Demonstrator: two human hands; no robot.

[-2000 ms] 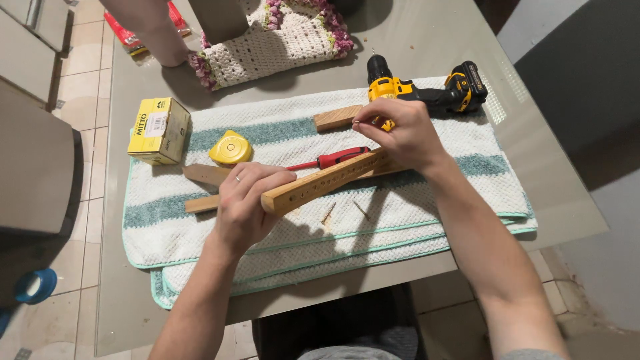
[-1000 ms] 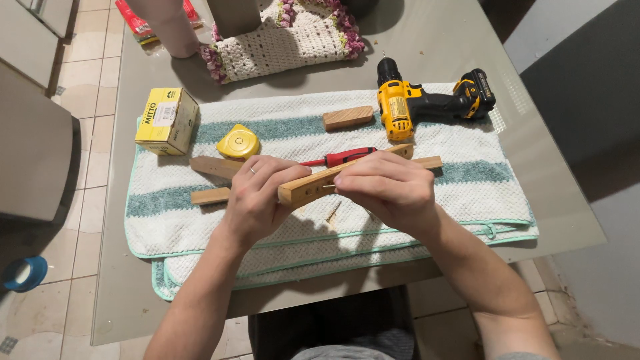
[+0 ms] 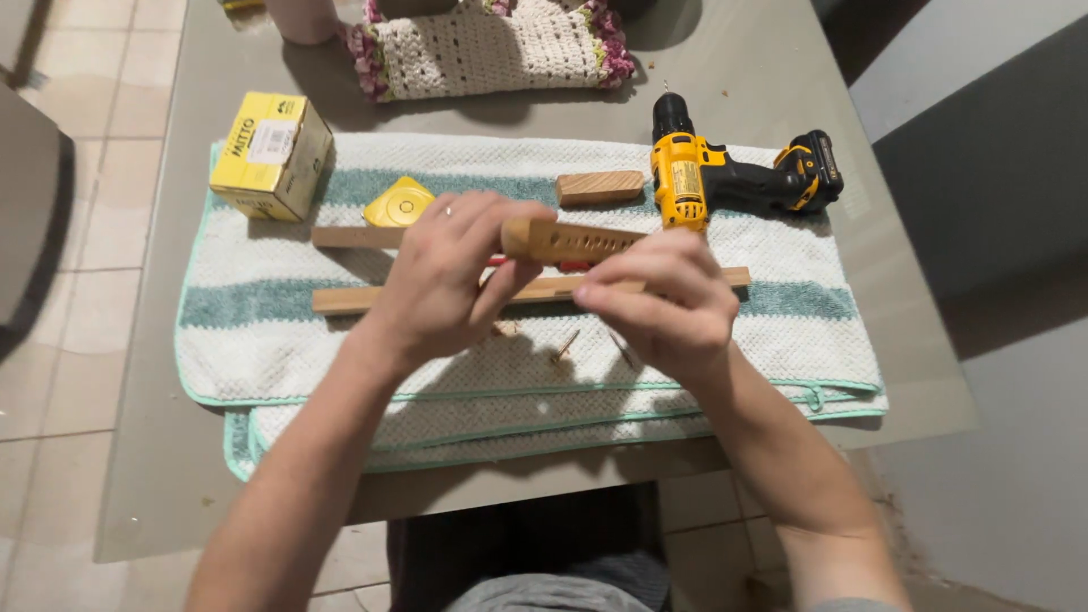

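My left hand [image 3: 459,272] grips the near end of a wooden strip with a row of holes [image 3: 586,242], raised above the towel. At the strip's right part is my right hand [image 3: 663,306], its thumb and fingers pinched together; whether a small piece sits between them cannot be told. Beneath lie a wooden bar [image 3: 348,300] and a second wooden piece [image 3: 353,237]. A red-handled tool [image 3: 575,265] is mostly hidden behind the strip and hands. Two small metal pieces, one a screw or bit [image 3: 566,344], the other similar [image 3: 621,348], rest on the towel below my hands.
The striped towel [image 3: 246,357] covers much of the glass-topped table [image 3: 153,459]. On it are a yellow box [image 3: 270,157], a yellow tape measure [image 3: 398,202], a short wood block [image 3: 600,188] and a yellow-black cordless drill [image 3: 680,174]. A crocheted piece [image 3: 493,51] lies behind.
My right hand has come down from above the strip's far end to its side. The strip has been turned, so its row of holes faces me differently. The view has shifted slightly.
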